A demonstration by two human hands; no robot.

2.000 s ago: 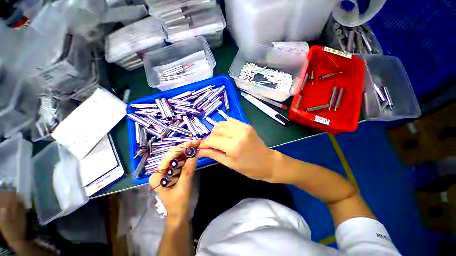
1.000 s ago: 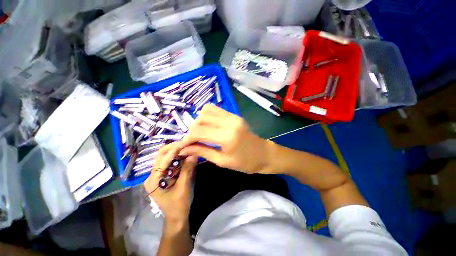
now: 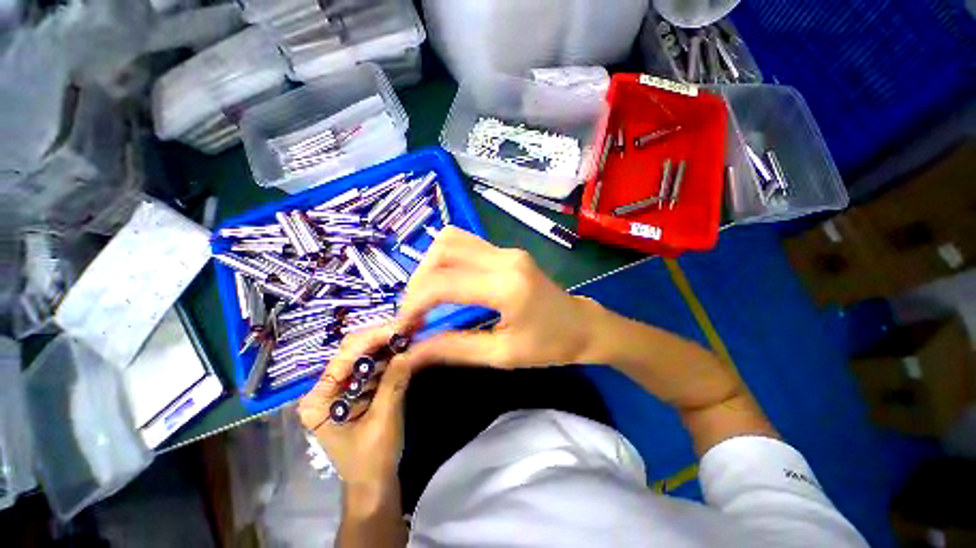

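Observation:
My left hand (image 3: 359,423) is closed around several slim metal cylinders (image 3: 353,389), their dark round ends with pale centres facing up; thin wires trail from them. My right hand (image 3: 487,300) meets it at the near edge of the blue tray (image 3: 458,191), its fingertips at one more cylinder end (image 3: 399,341) by my left thumb and index finger. Whether the right fingers grip the cylinder or its wire is too small to tell. Many loose silver cylinders (image 3: 305,241) are heaped in the blue tray. Small white bits at my left wrist are blurred.
A clear box of white parts (image 3: 524,145), tweezers (image 3: 524,214) and a red bin (image 3: 696,171) with a few cylinders lie right of the tray. A clear box (image 3: 813,171) is beyond. A flat white device (image 3: 171,380) under paper (image 3: 139,278) lies left. Stacked clear boxes stand behind.
The view has shifted, so the bench items sit further left. One second ago fewer cylinder ends showed in my left hand; several show now, with my right fingers still beside them.

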